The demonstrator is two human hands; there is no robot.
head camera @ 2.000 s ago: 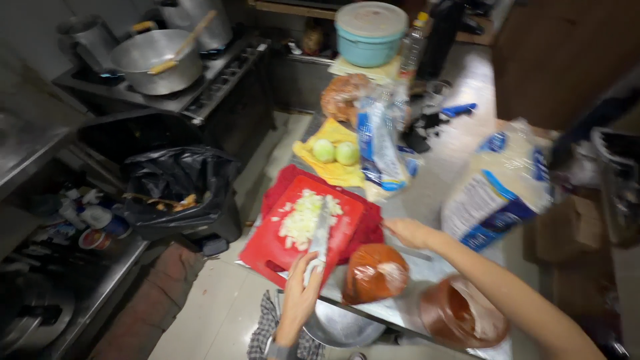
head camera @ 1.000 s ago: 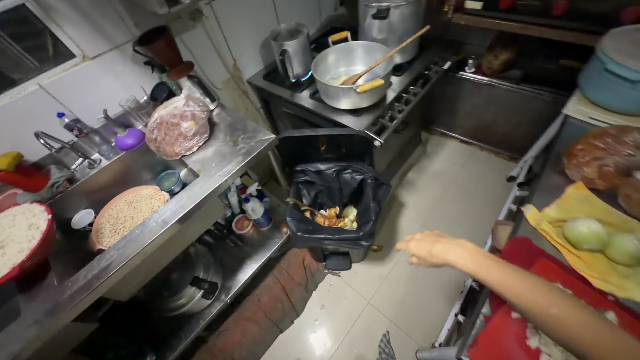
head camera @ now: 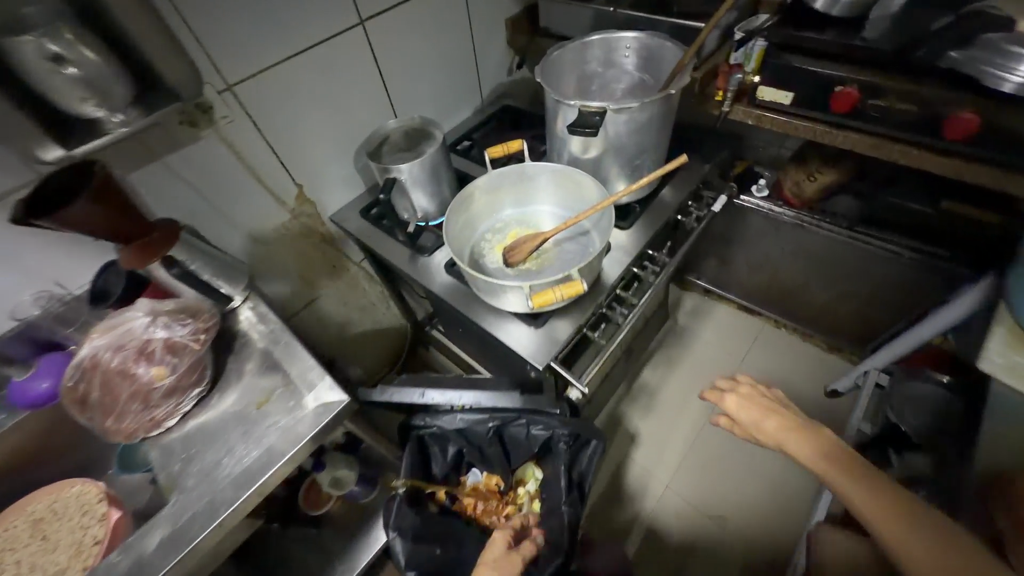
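My left hand (head camera: 512, 546) is low in the bin with a black liner (head camera: 580, 472), its fingers bent beside food scraps (head camera: 480, 500). Whether it holds anything is unclear. Over the tiled floor, right of the bin, my right hand (head camera: 748, 410) hangs palm down with loosely spread fingers and nothing in it. A wide aluminium pot (head camera: 472, 280) with wooden handles sits on the stove, bits of yellowish food inside. Across its rim leans a wooden spoon (head camera: 592, 210).
A tall aluminium pot (head camera: 616, 136) and a metal jug (head camera: 416, 172) over a lit burner share the stove. On the steel counter (head camera: 264, 400) at left lie a plastic-wrapped package of reddish food (head camera: 144, 368) and a pink bowl of beans or grain (head camera: 56, 528). A metal rail (head camera: 912, 332) juts in at right.
The view has swung left from the worktable to the stove and bin. Two seconds ago my left hand held a knife over chopped food on the red board; now it is in the bin.
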